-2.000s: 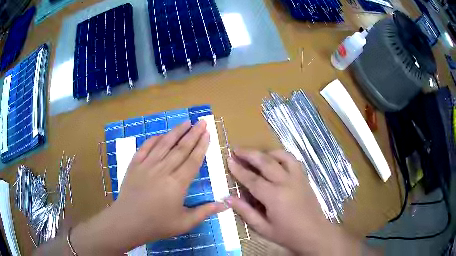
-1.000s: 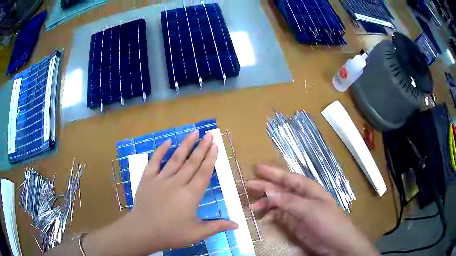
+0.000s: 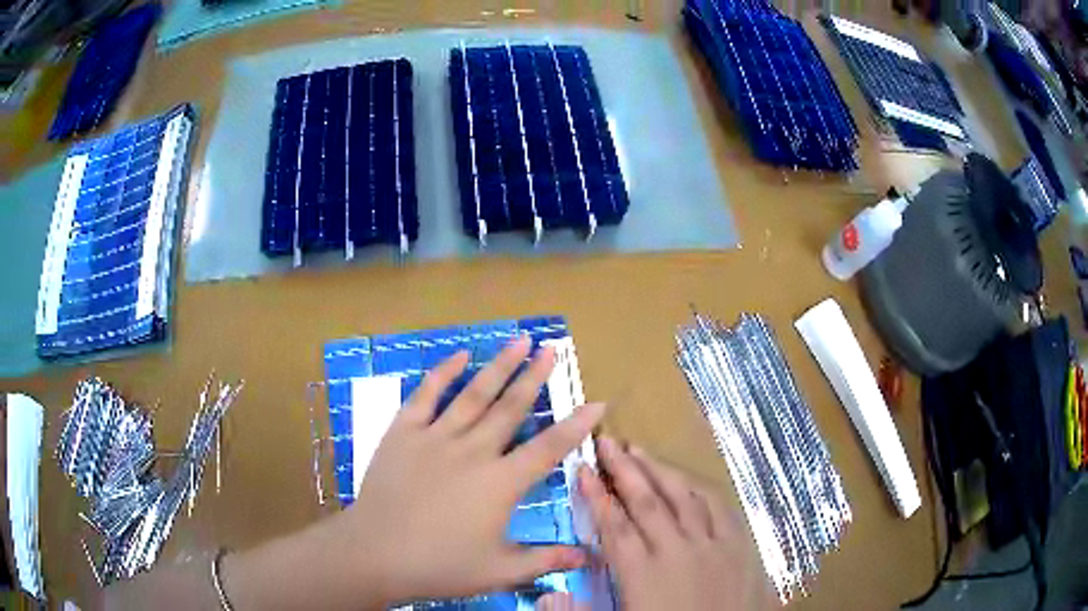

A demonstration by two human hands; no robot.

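Note:
The cell string, a light-blue square with pale lines, lies in front of me. A white strip lies on its left part and another white strip runs along its right edge. Thin bus ribbon shows outside the left edge. My left hand is spread palm down on the panel, fingers apart, thumb near the right edge. My right hand rests at the right edge strip with its fingers bent; whether it pinches anything is hidden.
Short ribbon pieces lie left, long ribbon pieces right, beside a white strip. Two tabbed cell stacks stand behind, finished strings upper left. A white bottle and grey ribbed drum are right.
My right hand has moved in from beside the panel onto its right edge. The left hand stays on the panel, its fingers now reaching the right strip. The whole view has shifted.

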